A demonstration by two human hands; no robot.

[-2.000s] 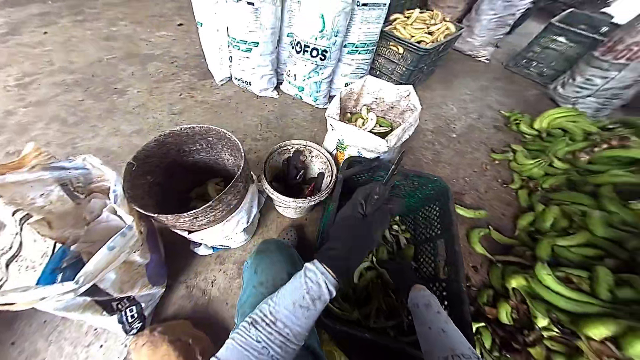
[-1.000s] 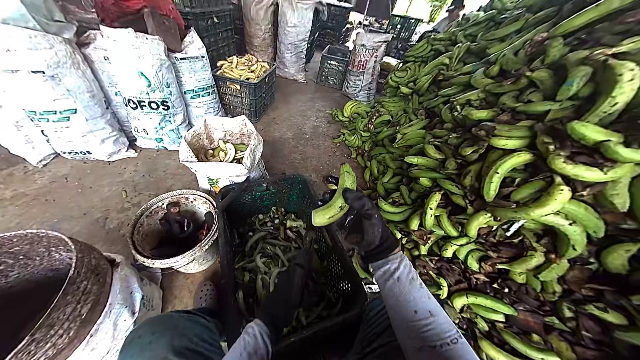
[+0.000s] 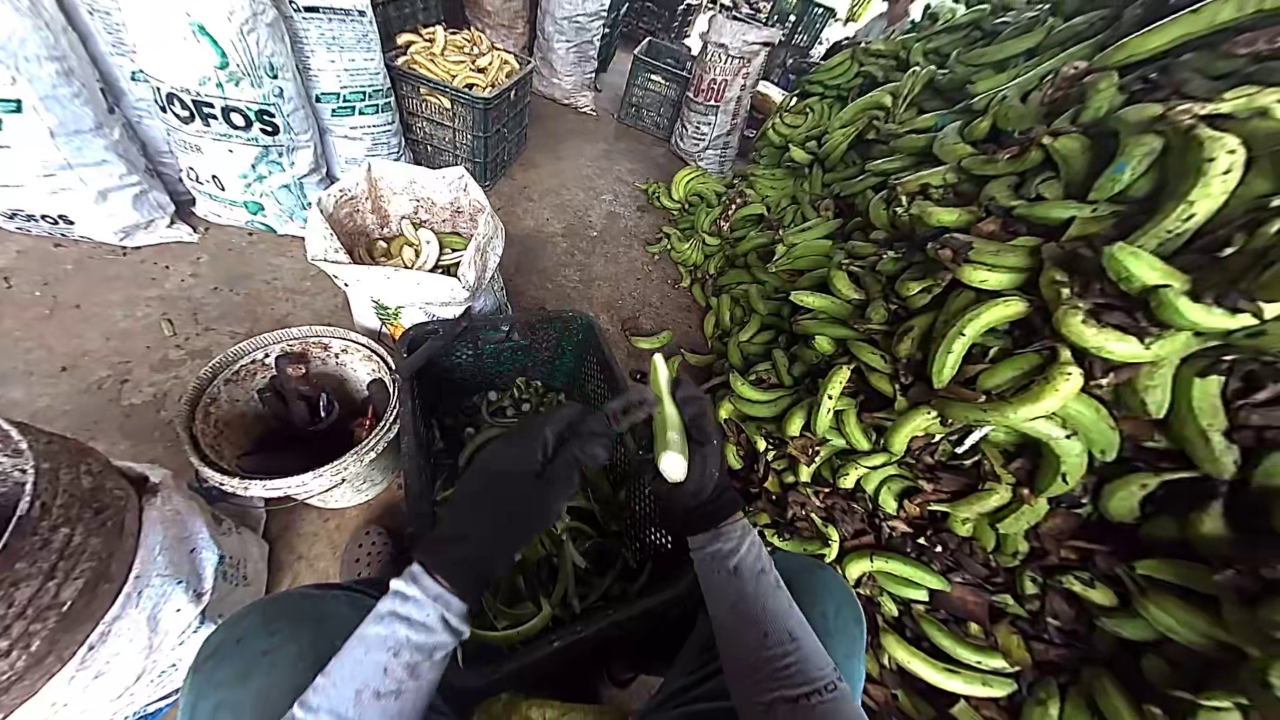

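Note:
My right hand, in a dark glove, grips a green plantain upright, its pale cut end towards me. Close beside it on the left is my left hand, also dark-gloved, fingers reaching towards the fruit. A blur at its fingertips hides whether it holds something thin. Below both hands stands a dark green plastic crate between my knees, with green peels inside. An open white sack beyond the crate holds peeled and green plantains. To the crate's left is a stained bucket with dark contents.
A large heap of green plantains covers the right side. Fertilizer sacks stand at the back left, beside a crate of peeled plantains. Another crate and a printed sack are farther back. A large brown-stained container is at lower left.
The view has swung right since the oldest frame. My left hand has risen from low over the crate to beside the plantain, which my right hand held a second ago and now holds more upright.

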